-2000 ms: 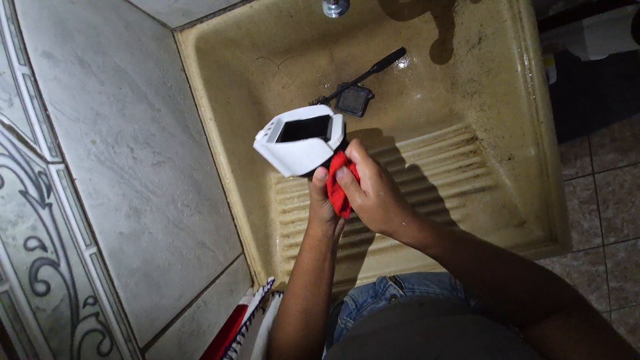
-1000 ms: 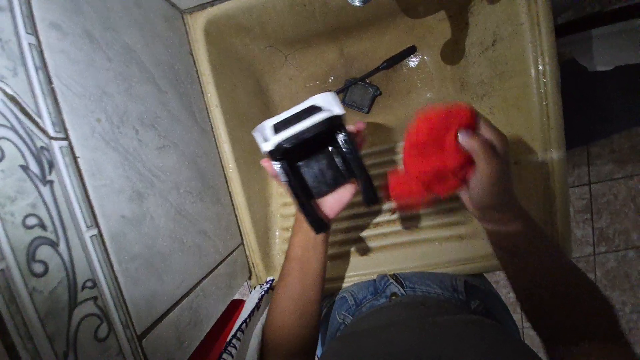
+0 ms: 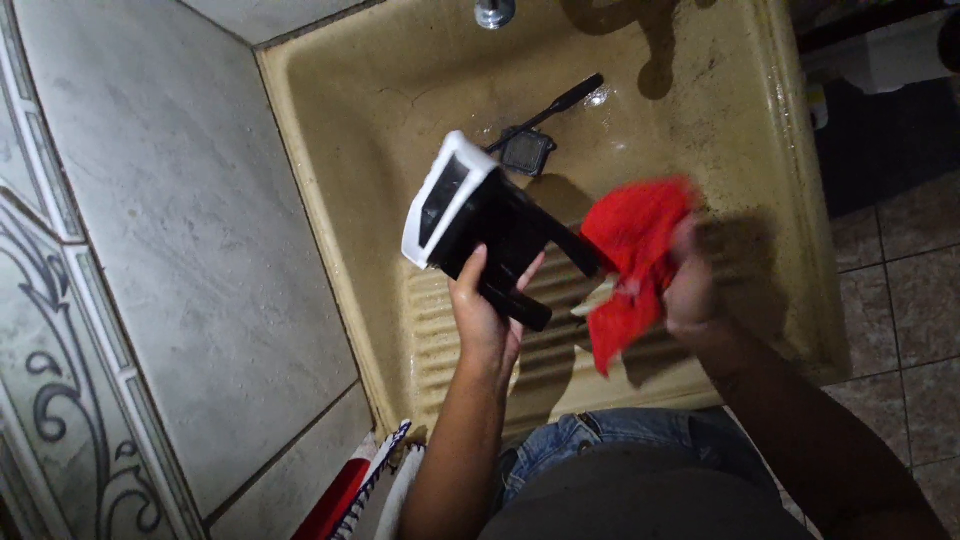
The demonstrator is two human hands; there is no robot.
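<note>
My left hand [image 3: 484, 307] grips a black and white plastic housing [image 3: 491, 229] by its black part, thumb on top and fingers beneath. Its white rim faces up and left, and two black prongs point down to the right. To the right, my right hand [image 3: 694, 289] is closed on a red cloth [image 3: 637, 232], blurred by motion; the cloth hangs beside the prong tips, and contact between them cannot be told. Beyond the housing, a black-handled brush or similar tool [image 3: 559, 106] lies against a small black square part with a mesh-like face [image 3: 527, 152] on the sink floor.
Both hands are over a stained yellowish laundry sink [image 3: 337, 172] with a ribbed washboard slope [image 3: 435, 330]. A metal tap [image 3: 493, 13] juts in at the top. Grey wall tiles [image 3: 172, 210] border the left side. Red and white fabrics [image 3: 337, 499] hang at the lower left.
The red cloth was bunched at the housing in both hands two seconds ago; my right hand now holds it apart to the right. The housing has turned, showing its black side and prongs.
</note>
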